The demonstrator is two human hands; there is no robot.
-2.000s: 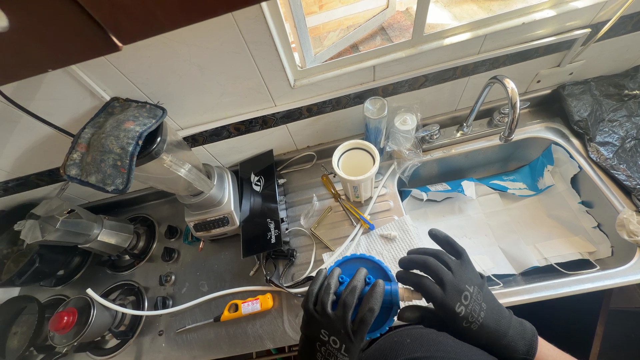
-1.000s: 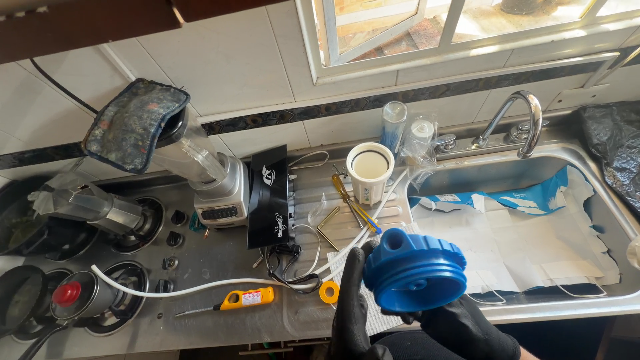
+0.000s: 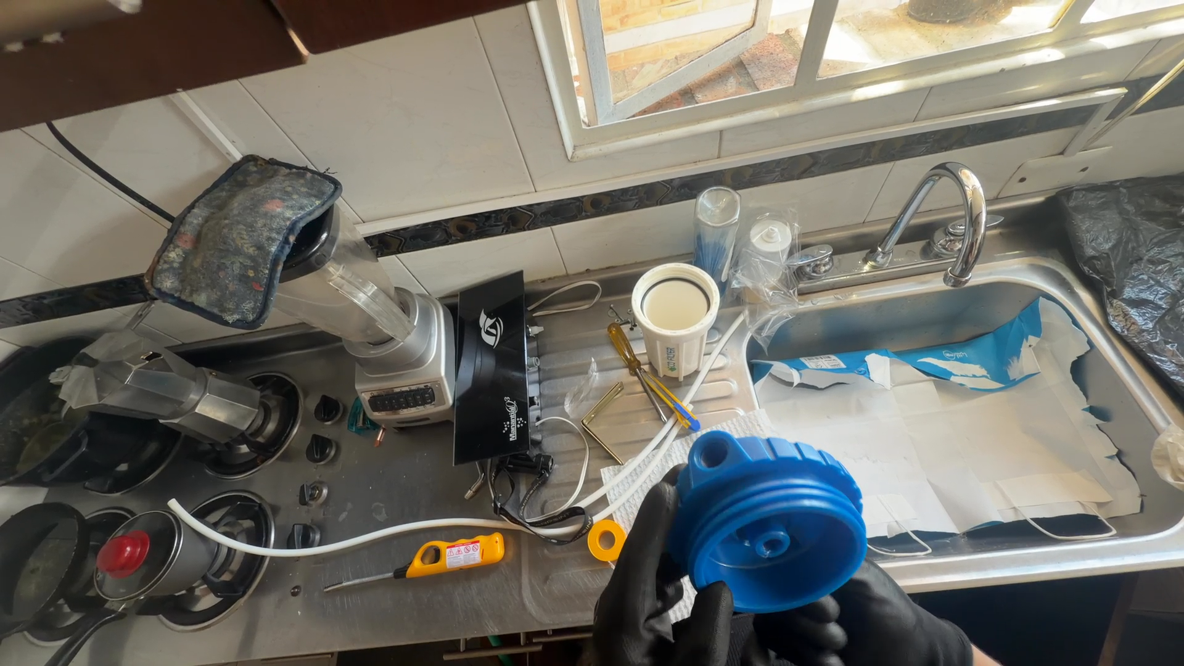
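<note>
A blue plastic filter housing cap [image 3: 772, 536] is held at the lower middle, its threaded open side facing me. My left hand [image 3: 647, 592], in a black glove, grips its left side with the thumb at the lower edge. My right hand [image 3: 860, 620], also black-gloved, supports it from below at the right; its fingers are partly hidden. Beyond them stands an open white filter housing [image 3: 675, 310] with a black ring inside its rim. Screwdrivers [image 3: 638, 365] and white tubing [image 3: 638, 467] lie beside it. A roll of tape with a yellow spool [image 3: 606, 540] is left of my left hand.
The steel sink [image 3: 971, 564] at right holds torn paper. Behind stand a clear cylinder [image 3: 717, 227] and a plastic-wrapped cartridge [image 3: 770, 245]. A black panel [image 3: 490, 370], a blender [image 3: 402, 361], a yellow lighter [image 3: 458, 553], and a stove with a moka pot [image 3: 199, 398] occupy the left.
The blue cap has been raised and tilted so its threaded inside shows. My right hand, spread beside the cap at first, has moved under it. The yellow spool has come into sight.
</note>
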